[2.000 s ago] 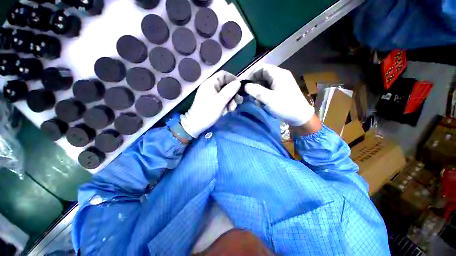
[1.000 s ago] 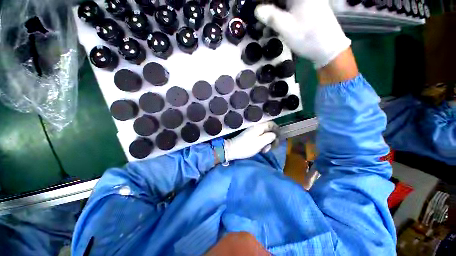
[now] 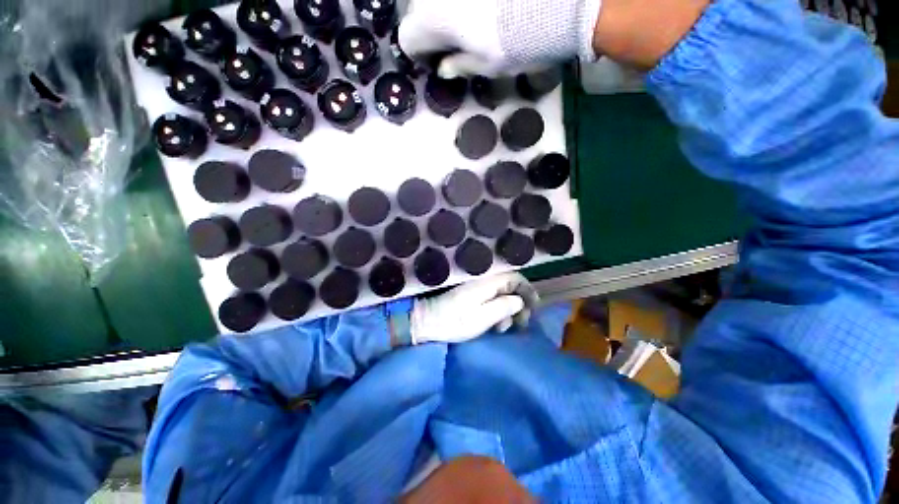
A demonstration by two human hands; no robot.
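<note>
A white foam tray [image 3: 380, 157] holds rows of black cylindrical parts. The far rows are glossy lenses [image 3: 341, 102] with paired white reflections; the near rows have flat matte dark tops [image 3: 369, 207]. My right hand [image 3: 473, 37], in a white glove, is over the tray's far rows at the top edge of the picture, fingertips among the glossy parts; whether it grips one is hidden. My left hand [image 3: 473, 309], gloved, rests at the tray's near edge with its fingers curled; what lies inside them cannot be seen.
A crumpled clear plastic bag [image 3: 69, 187] lies left of the tray on the green bench [image 3: 631, 182]. A metal rail [image 3: 631, 270] runs along the bench's near edge. Open cardboard boxes [image 3: 631, 320] are beyond it on the floor. More trayed parts show at the top right.
Both hands were together in front of the chest; they have parted. My right hand has gone to the tray's far rows and then moved left over them. The view has turned toward the tray.
</note>
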